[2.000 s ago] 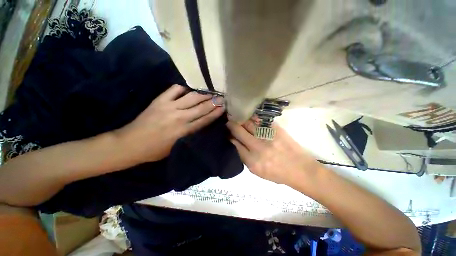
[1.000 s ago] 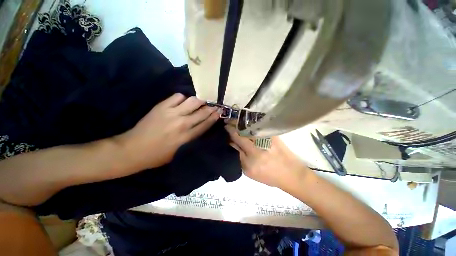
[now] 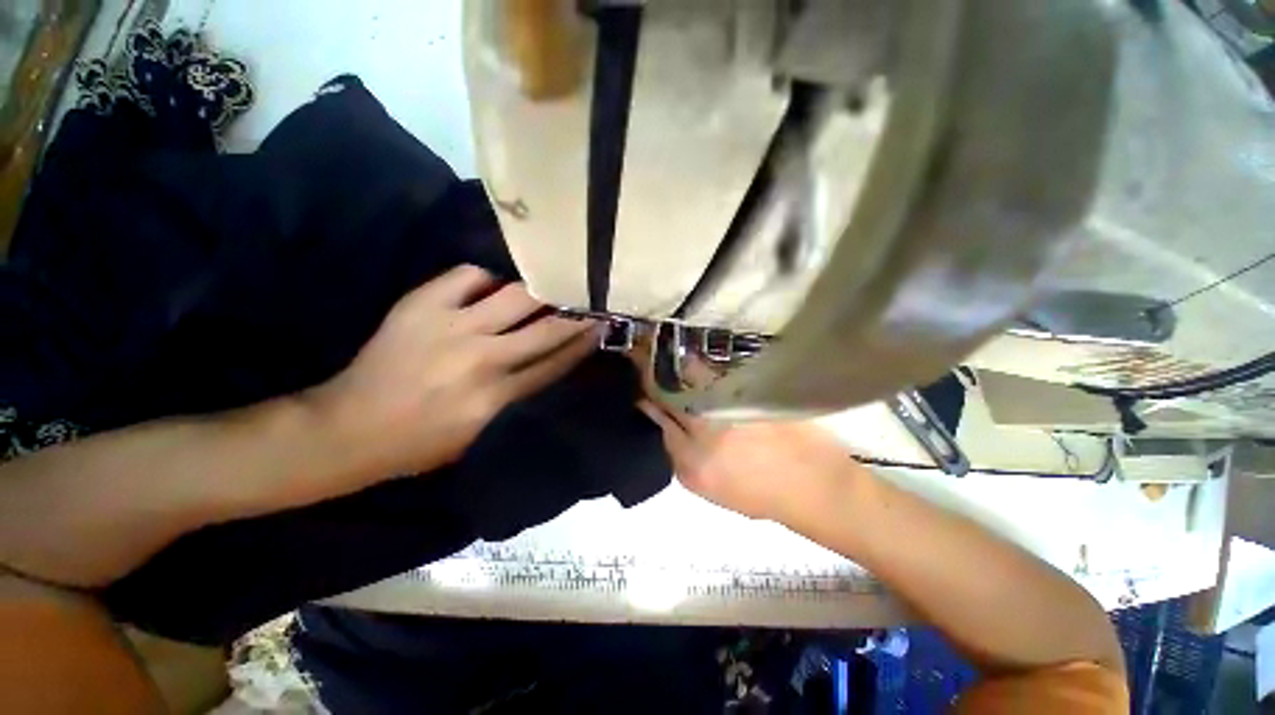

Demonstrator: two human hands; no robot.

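A large dark garment piece (image 3: 266, 279) with cream embroidery at its upper left and left edges covers the left of the table. The cream sewing machine head (image 3: 671, 154) stands over its right edge. My left hand (image 3: 434, 363) lies flat on the cloth, fingers spread a little, fingertips beside the small metal parts (image 3: 618, 335) under the head. My right hand (image 3: 741, 454) is at the cloth's right edge by the needle area. Its fingertips are partly hidden by the head, and I cannot tell whether they pinch the cloth.
Thread snips (image 3: 930, 430) lie on the machine bed at right, beside a dark scrap (image 3: 947, 397). A measuring tape (image 3: 559, 576) runs along the front table edge. Below are dark cloth on the lap (image 3: 462, 664), pale crumpled cloth (image 3: 266, 671) and a blue basket (image 3: 909, 671).
The view has shifted, so the machine head now covers more of my right fingers and the tension knob, and the snips are partly hidden. Both hands stay at nearly the same place on the cloth.
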